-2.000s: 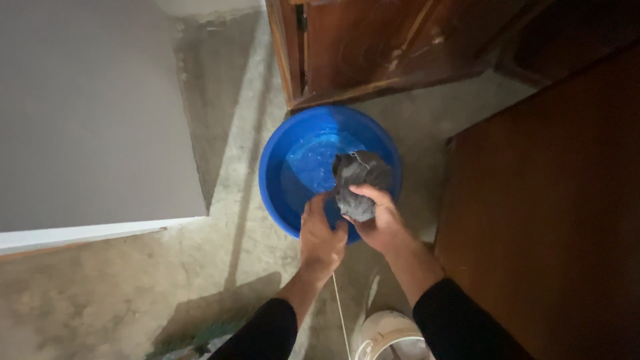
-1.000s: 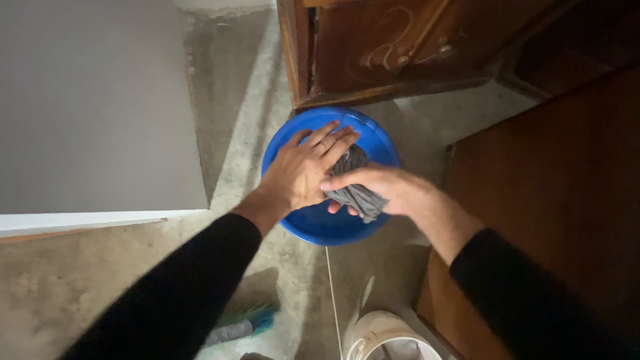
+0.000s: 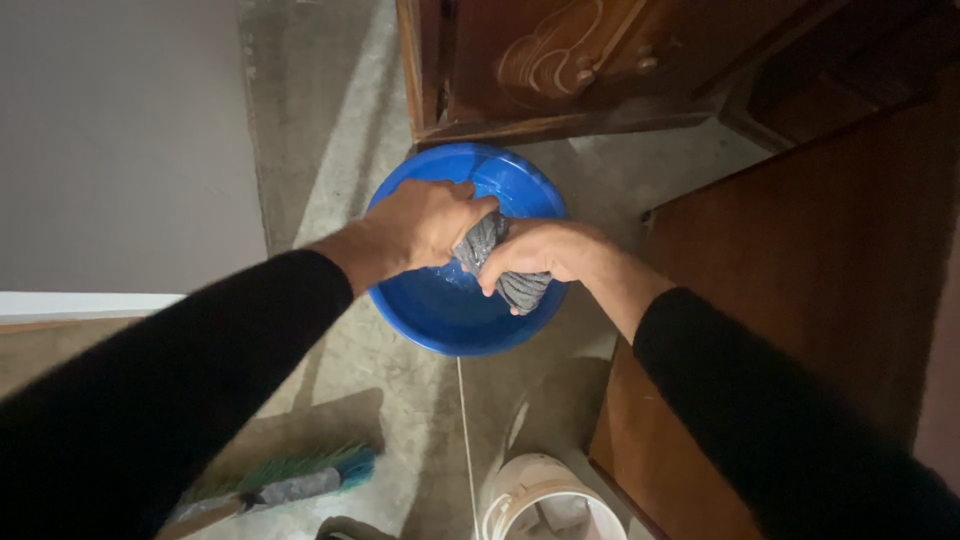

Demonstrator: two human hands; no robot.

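A twisted grey cloth (image 3: 481,241) is held over a round blue plastic basin (image 3: 465,341) that has water in it. My left hand (image 3: 427,221) is closed around the cloth's upper left end, knuckles up. My right hand (image 3: 541,251) grips it lower and to the right, with the thumb across it and a folded end bulging out below the palm. The two hands are close together, and parts of the fingers of both are hidden.
A carved wooden cabinet (image 3: 525,67) stands just beyond the basin, and a brown wooden panel (image 3: 787,247) is at the right. On the concrete floor are a white bucket (image 3: 559,491) with something inside, a green-blue broom (image 3: 300,480) and a thin white cord (image 3: 466,442).
My left hand was spread with extended fingers a second ago and is now closed on the cloth. The cloth, a rounded bundle two seconds ago, is now twisted between both hands.
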